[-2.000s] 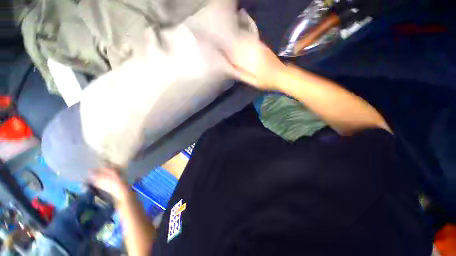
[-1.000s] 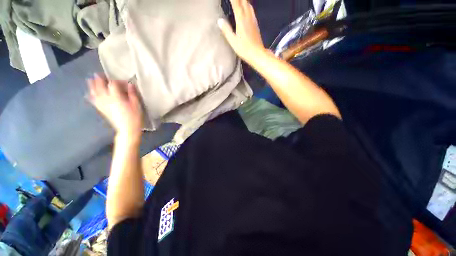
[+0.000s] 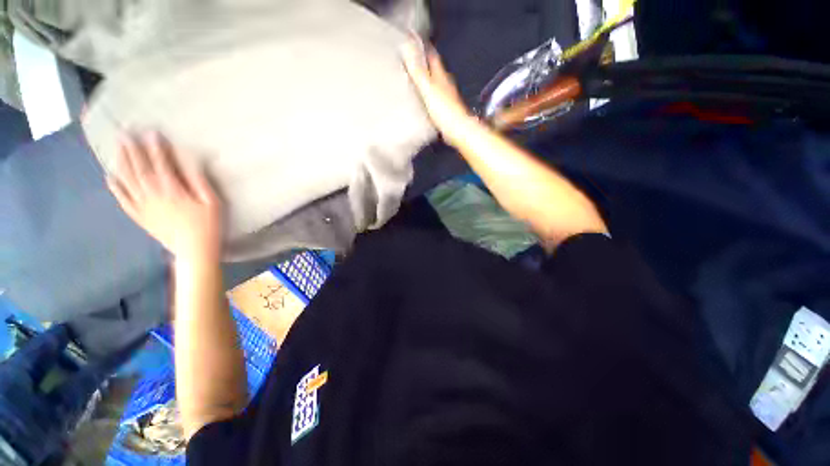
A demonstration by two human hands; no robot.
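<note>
The beige garment [image 3: 264,109] lies spread on the dark grey pressing board [image 3: 64,227], with a bunched fold at its near right edge. My left hand [image 3: 168,196] lies on the garment's left part, palm down with its fingers spread, slightly blurred. My right hand [image 3: 439,96] is at the garment's right edge; its fingers touch the cloth, but whether they pinch it is not clear. The silver steam iron [image 3: 523,86] with its orange-brown handle rests to the right of my right hand, untouched.
A white strip [image 3: 41,86] lies at the far left beside the crumpled grey-green cloth. Blue crates [image 3: 305,273] and marked cardboard [image 3: 268,300] are below the board. Dark cloth [image 3: 673,191] covers the right side, with a white switch-like panel [image 3: 790,369] there.
The garment now spreads wider and further left over the board. My left hand has moved slightly left and down, onto the cloth. My right hand stays near the right edge.
</note>
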